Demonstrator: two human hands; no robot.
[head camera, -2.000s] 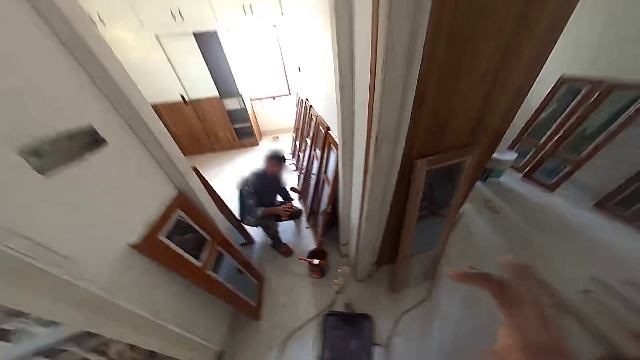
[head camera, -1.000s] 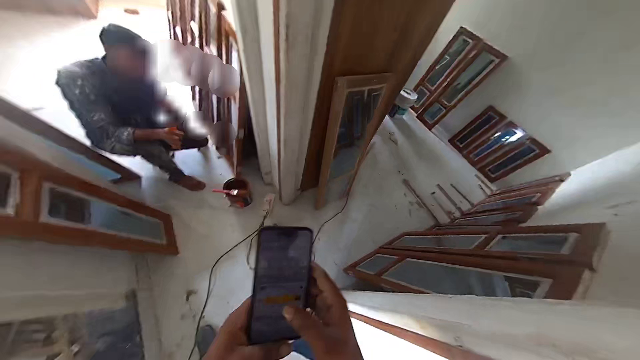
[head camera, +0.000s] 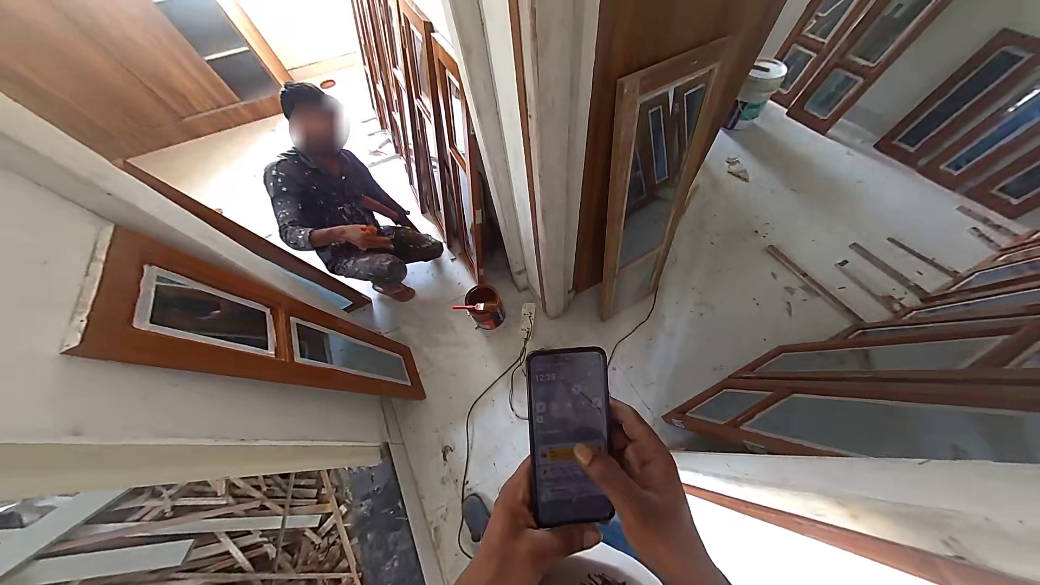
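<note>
Both hands are around a smartphone (head camera: 570, 422) held upright at the lower middle, its screen lit. My left hand (head camera: 516, 528) cradles the phone's lower left side and bottom. Along the right edge lies my right hand (head camera: 642, 483), its thumb on the lower part of the screen. Beyond the phone, on the floor, stands an open paint can (head camera: 485, 313) with a red-handled brush (head camera: 470, 307) across its rim. Beside the can is a white power strip (head camera: 528, 318) with dark cables (head camera: 469, 439) trailing from it.
A person (head camera: 333, 195) in paint-spotted clothes crouches left of the can. Wood-framed glazed panels lean at the left (head camera: 244, 313), centre (head camera: 621, 187) and right (head camera: 877, 422). A bucket (head camera: 757, 93) stands behind. Wood strips (head camera: 812, 280) lie right; scrap wood (head camera: 244, 520) lies lower left.
Two seconds ago my right hand was off the phone with fingers spread; now both hands are on it. The view has shifted considerably. The crouching person's head appears raised compared with the earliest frame.
</note>
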